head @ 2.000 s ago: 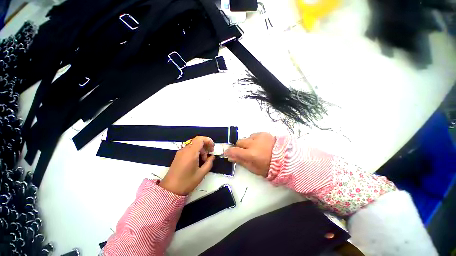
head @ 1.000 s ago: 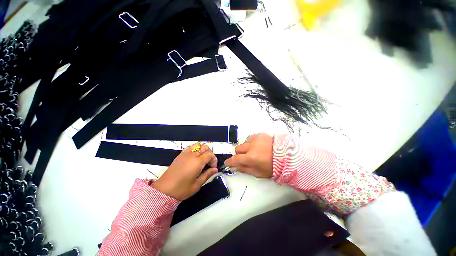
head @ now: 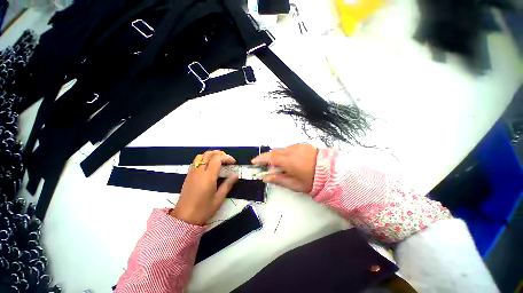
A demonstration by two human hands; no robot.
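Note:
Two black webbing straps lie side by side on the white table, the upper strap (head: pixel 189 155) and the lower strap (head: pixel 146 179), each with a thin silver buckle at its right end. My left hand (head: pixel 207 180), with a gold ring, is over the middle of the straps, thumb and fingers apart. My right hand (head: pixel 292 167) is at their buckle ends, its fingertips blurred. A blurred pale streak shows between the fingertips; whether either hand grips anything cannot be told. A short black strap (head: pixel 229 233) with a silver frame lies below, partly behind my left sleeve.
A large strap pile (head: pixel 143 68) fills the upper left. A ringed heap (head: pixel 20 246) lines the left edge. A frayed dark thread bundle (head: pixel 338 120) lies right of centre. A dark cloth (head: pixel 321 263) with a round snap is at the front. A blue bin (head: pixel 481 189) is beside the table.
My left hand has moved slightly left and up, and its fingers have spread. My right fingertips have moved up from the lower buckle. The whole view has shifted slightly.

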